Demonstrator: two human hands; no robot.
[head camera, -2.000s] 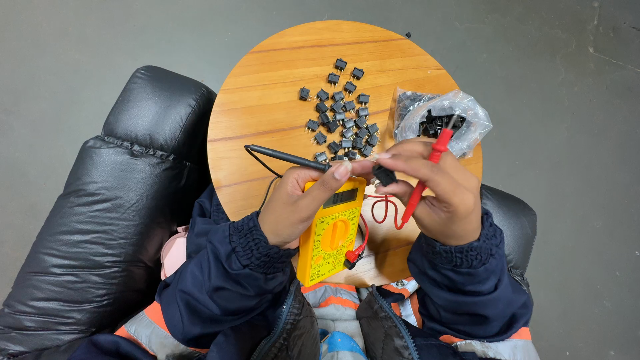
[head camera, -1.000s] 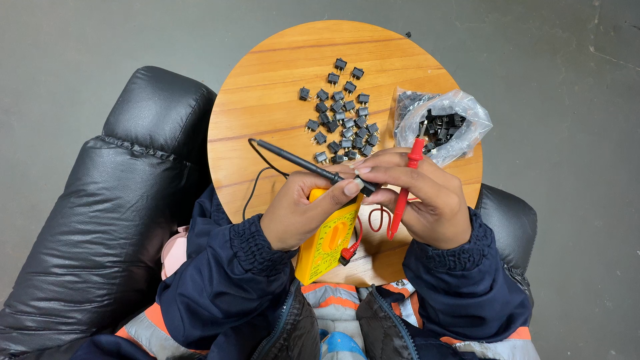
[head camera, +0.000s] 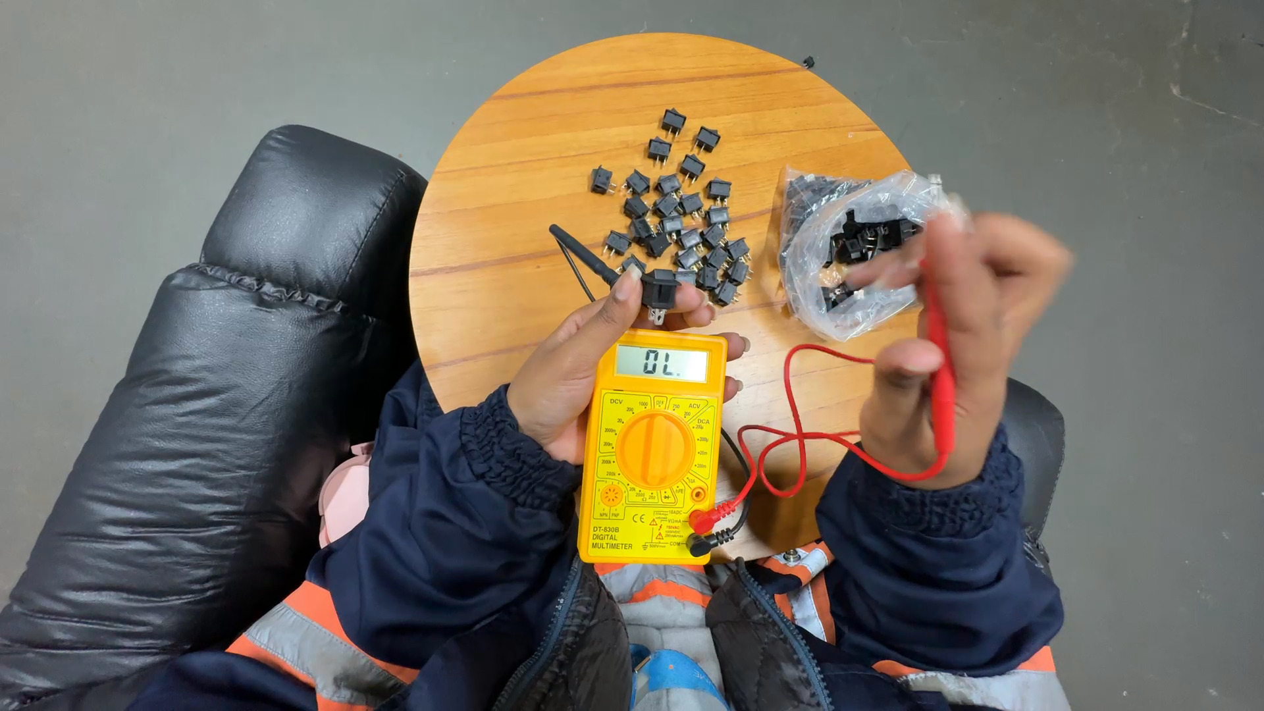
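My left hand (head camera: 578, 360) holds a yellow digital multimeter (head camera: 652, 449), its display reading "OL". Between the thumb and fingers of that hand is a black rocker switch (head camera: 659, 288) with metal terminals downward, along with the black test probe (head camera: 585, 253). My right hand (head camera: 963, 346), blurred, grips the red test probe (head camera: 940, 395) upright beside a clear plastic bag (head camera: 805, 281). The bag holds many black switches. Red and black leads run into the meter's lower right sockets. Whether the right fingertips touch the bag cannot be told.
Many loose black rocker switches (head camera: 691, 237) lie on the round wooden table (head camera: 513, 178). A black padded armrest (head camera: 227, 395) stands on the left, and part of another black seat (head camera: 1032, 444) shows on the right. A small black piece (head camera: 809, 62) lies by the table's far edge.
My right hand has moved away from my left, to the right, with the red probe. The multimeter now faces up with its display visible. The switch shows at my left fingertips.
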